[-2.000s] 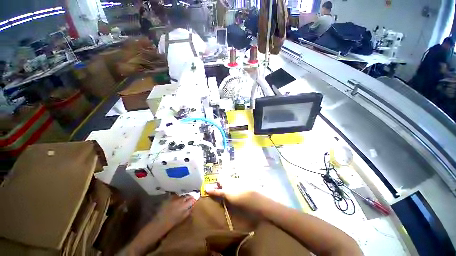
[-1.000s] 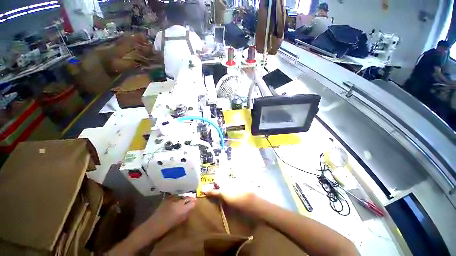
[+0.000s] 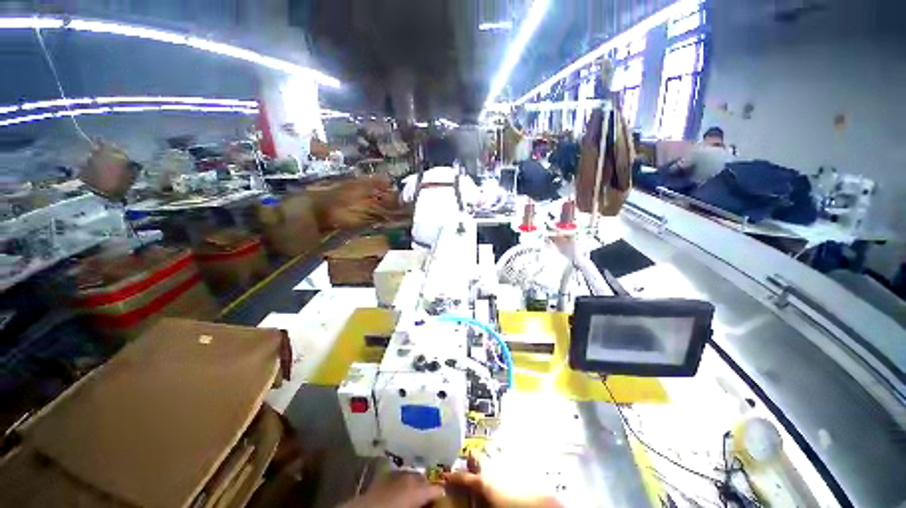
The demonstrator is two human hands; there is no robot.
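Observation:
The white sewing machine head (image 3: 422, 422) stands in front of me, with a blue label and a red button on its front left. A yellow work clamp (image 3: 479, 434) shows under it by the needle. My left hand (image 3: 402, 490) is at the bottom edge, partly cut off, just below the machine head. My right hand (image 3: 502, 488) is beside it at the clamp, overexposed and cut off. Only a small bit of the brown workpiece (image 3: 455, 496) shows between the hands; both hands are on it. The rest is below the picture.
A tall stack of brown pieces (image 3: 159, 407) is at left. A control screen (image 3: 641, 337) stands right of the head. A black cable (image 3: 733, 481) and tape roll (image 3: 760, 437) lie at right. Thread cones (image 3: 528, 216) and a fan (image 3: 527, 266) are behind; several people are farther back.
The view has tilted up and shifted left, so the machine, stack and hands sit lower and farther right. The forearms and most of the brown piece have left the picture. Both hands remain by the clamp.

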